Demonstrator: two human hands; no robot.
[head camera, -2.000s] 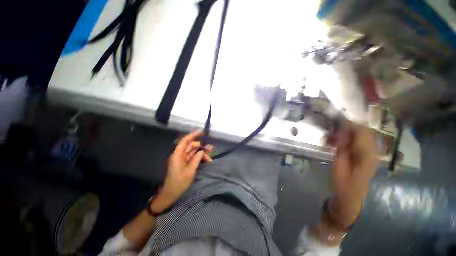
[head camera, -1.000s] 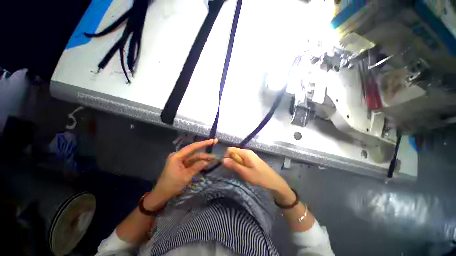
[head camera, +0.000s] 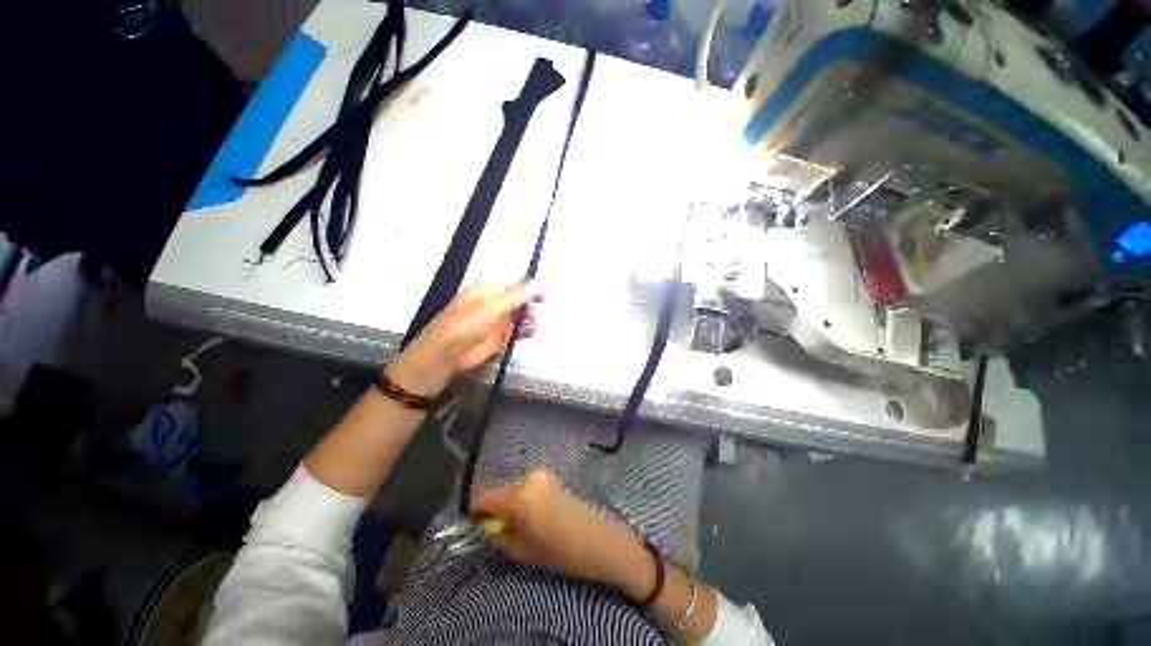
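Note:
A narrow black strap (head camera: 550, 217) runs from the table's far edge down over the front edge to my lap. My left hand (head camera: 477, 331) pinches it near the front edge. My right hand (head camera: 537, 517) is closed at its lower end above my striped lap, holding small snips with a yellow part (head camera: 490, 528); whether it also grips the strap is unclear. A second narrow strap (head camera: 659, 347) runs from the needle area over the front edge, its curled end loose. A wide black band (head camera: 486, 202) lies left of the first strap, partly behind my left hand.
A bundle of black straps (head camera: 341, 145) lies at the table's left, beside a blue patch (head camera: 259, 120). The sewing machine (head camera: 934, 120) stands at the right, with a bright lamp over its needle area. A short dark strip (head camera: 976, 410) hangs at the table's right front.
The hands have separated: my left moved up the strap onto the table, my right down over my lap. The second strap's end is now loose. The view has shifted, showing more machine.

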